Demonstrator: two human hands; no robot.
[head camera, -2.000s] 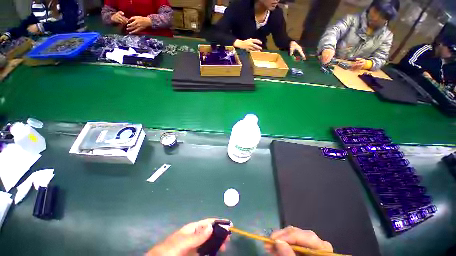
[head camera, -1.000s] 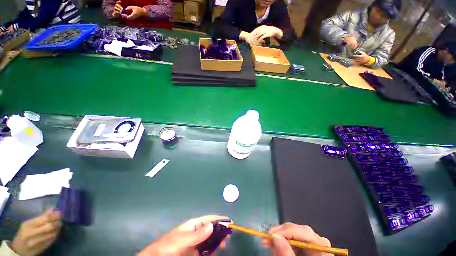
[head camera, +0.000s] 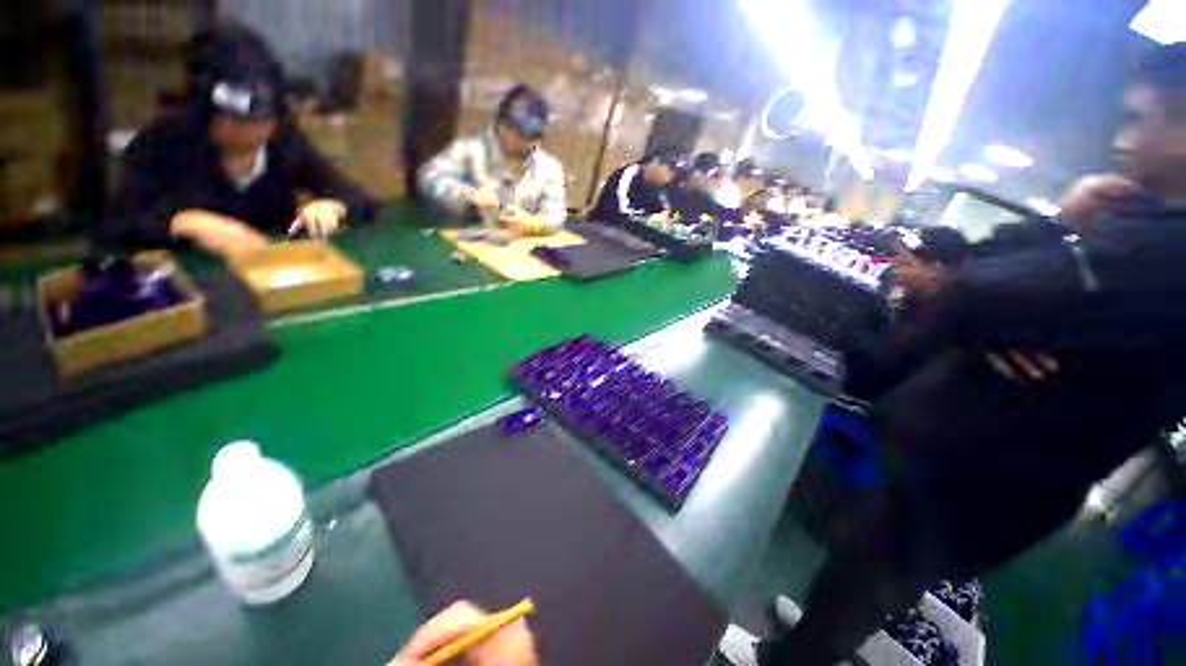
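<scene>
My right hand (head camera: 471, 638) is at the bottom edge, partly cut off, closed around a thin yellow-orange brush (head camera: 484, 632). It is over the lower left part of the black foam mat (head camera: 533, 533). My left hand is not in view. The white bottle (head camera: 256, 527) stands left of the mat. A parts tray (head camera: 624, 414) full of dark purple housings lies beyond the mat. One loose housing (head camera: 522, 420) lies at the mat's far edge.
A person in dark clothes (head camera: 1001, 377) stands at the right. Several people sit across the green bench (head camera: 390, 371). Open boxes (head camera: 297, 277) stand at the far left side. A small round jar (head camera: 31, 644) is cut off at the lower left. Another dark tray stack (head camera: 793, 312) stands farther back.
The view has swung right and up, so the bench things now lie farther left. My left hand with the dark housing has left the picture. My right hand still holds the brush.
</scene>
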